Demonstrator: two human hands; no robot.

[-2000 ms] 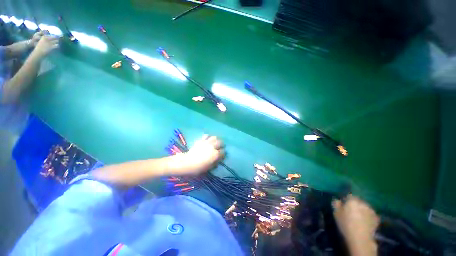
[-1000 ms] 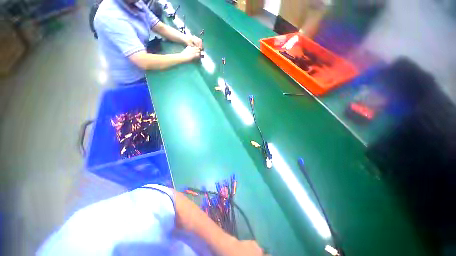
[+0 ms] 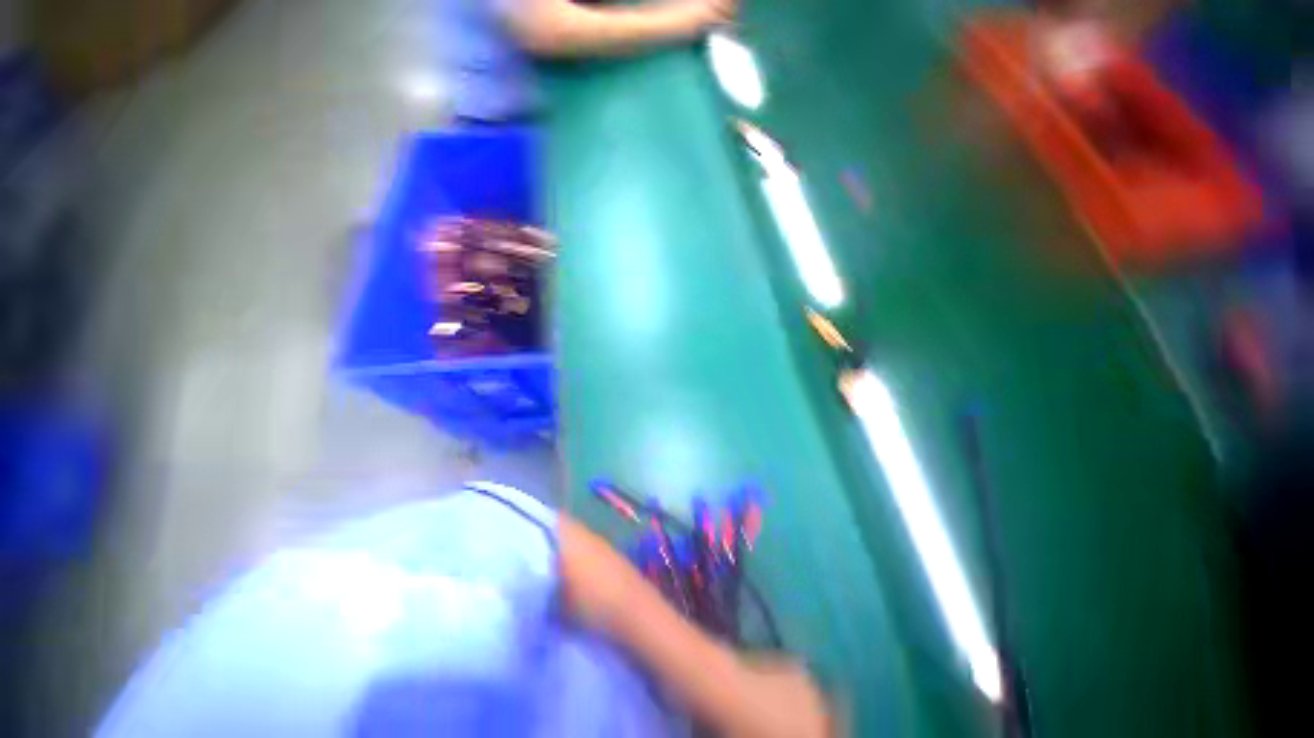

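The view is strongly blurred. My left hand (image 3: 785,698) is at the bottom edge, partly cut off, beside a bundle of leads (image 3: 702,555) with red and blue tips on the light green worktop (image 3: 634,361). The blur hides its fingers and whether they hold anything. The rest of the bundle runs out of the picture below. My right hand is not in the picture. A black cable lead (image 3: 989,541) lies on the green conveyor belt (image 3: 922,317) at the right of the light reflections.
A blue bin (image 3: 476,382) with copper-tipped pieces stands left of the worktop. Another person's arm (image 3: 620,25) reaches in at the top. An orange tray (image 3: 1074,152) with dark contents lies at the far right. A dark mass (image 3: 1275,606) is at the right edge.
The view has swung left and moved, bringing the blue bin and orange tray into the picture. My right hand has left the picture. My left hand is now at the bottom edge.
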